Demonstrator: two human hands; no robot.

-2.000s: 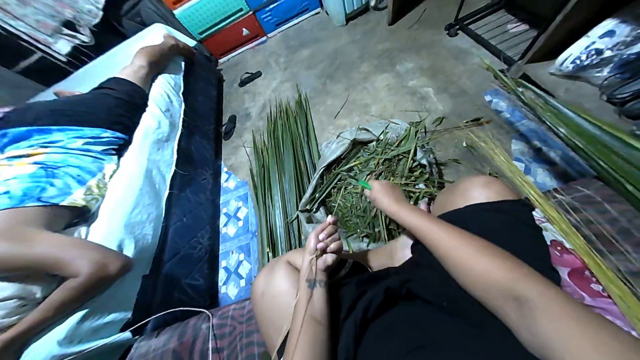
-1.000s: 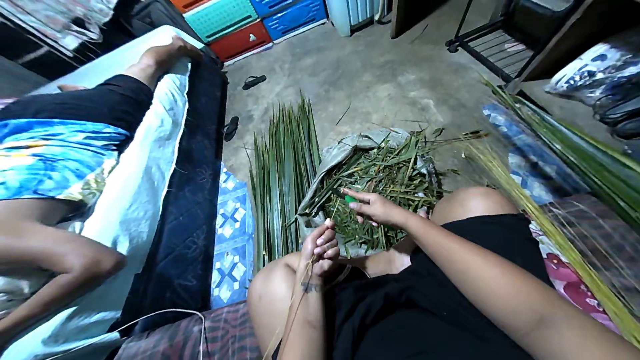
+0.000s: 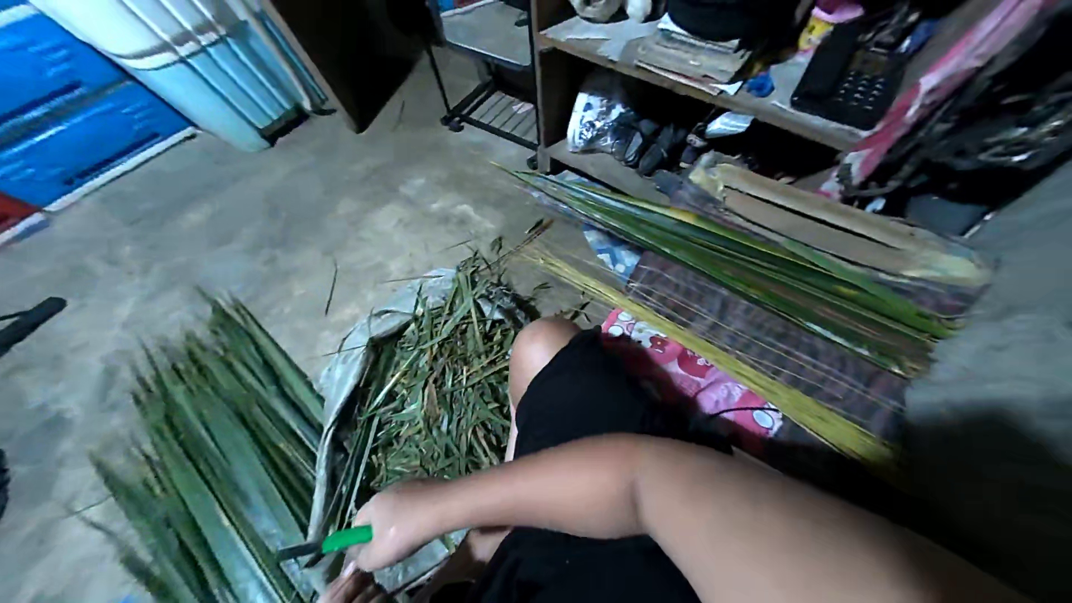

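Observation:
My right hand (image 3: 392,523), low in the view, is closed around the green handle of a small knife (image 3: 347,538) whose dark blade points left. Just below it, at the bottom edge, the fingers of my left hand (image 3: 356,586) show in part; what they hold is hidden. Beyond my hands, an open pale sack (image 3: 342,377) is full of cut green leaf scraps (image 3: 444,385). To its left, long green palm leaflets (image 3: 226,469) lie side by side. On the right lie a bundle of thin yellow-green leaf ribs (image 3: 720,360) and more long green leaves (image 3: 754,268).
My bent knee (image 3: 544,343) is close to the sack's right side. A wooden shelf (image 3: 695,84) with shoes and bags stands at the upper right. Blue drawers (image 3: 75,100) are at the upper left, and a black sandal (image 3: 29,322) lies on the concrete floor (image 3: 276,226).
The view has swung to the right, so the person lying on the left is out of it. The left hand, fully seen before with thin strands trailing from it, is now mostly cut off.

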